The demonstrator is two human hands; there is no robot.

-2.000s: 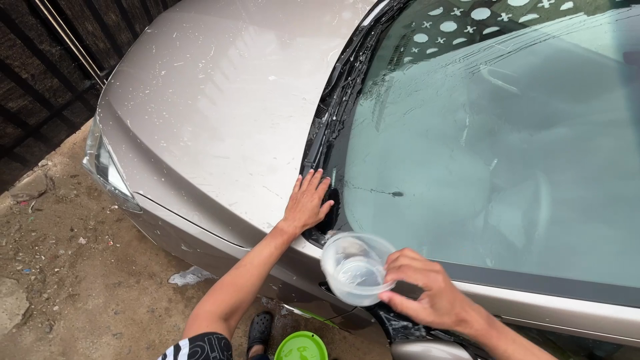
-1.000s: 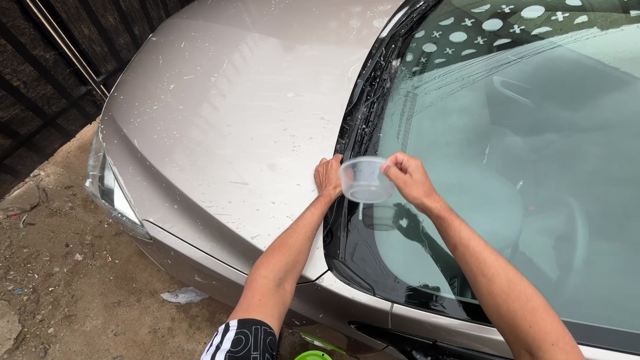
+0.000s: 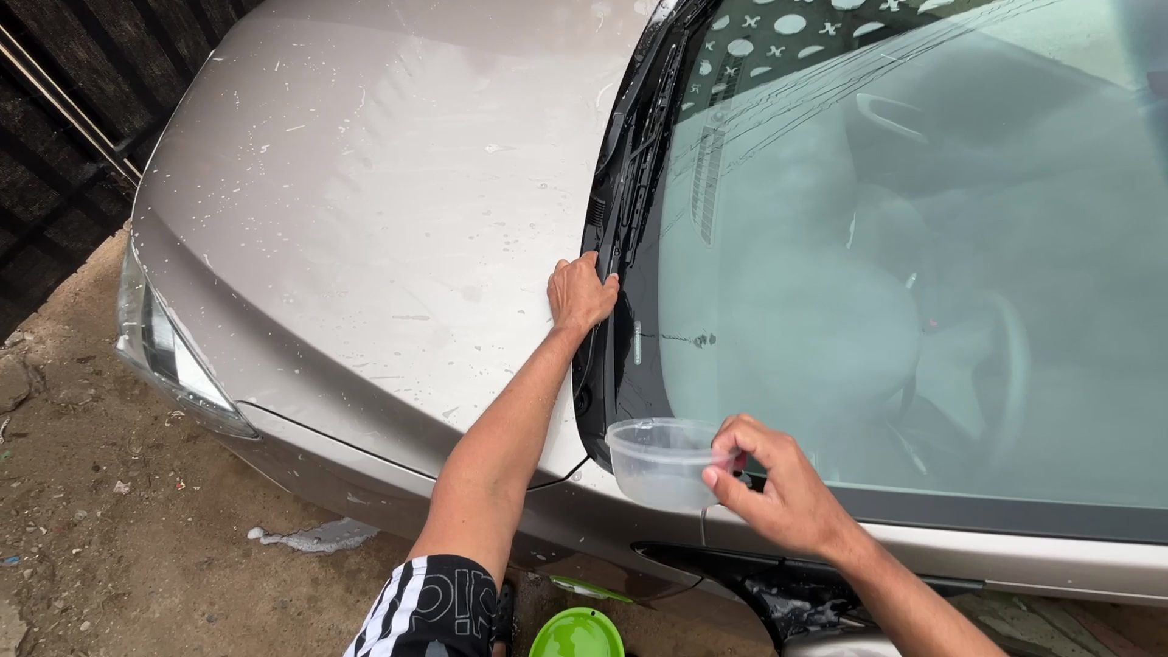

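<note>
My right hand point(image 3: 776, 484) pinches the rim of a clear plastic tub point(image 3: 666, 465), held over the car's fender by the lower windshield corner. Whether water is in the tub I cannot tell. My left hand point(image 3: 582, 292) rests at the rear edge of the wet car hood point(image 3: 392, 219), its fingers reaching to the black cowl point(image 3: 593, 365) beside the wipers point(image 3: 643, 155). Whether those fingers grip anything is hidden. The windshield point(image 3: 803, 274) lies to the right of both hands, with drops and wet streaks on it.
A green plastic container point(image 3: 577, 634) stands on the ground below the fender. The side mirror point(image 3: 839, 643) is at the bottom edge. Suds point(image 3: 319, 536) lie on the dirt near the headlight point(image 3: 169, 356). A dark metal gate point(image 3: 73, 137) stands beyond the car's front.
My right hand has drawn the tub back from beside my left hand to the near windshield corner. My left hand stays along the hood's rear edge.
</note>
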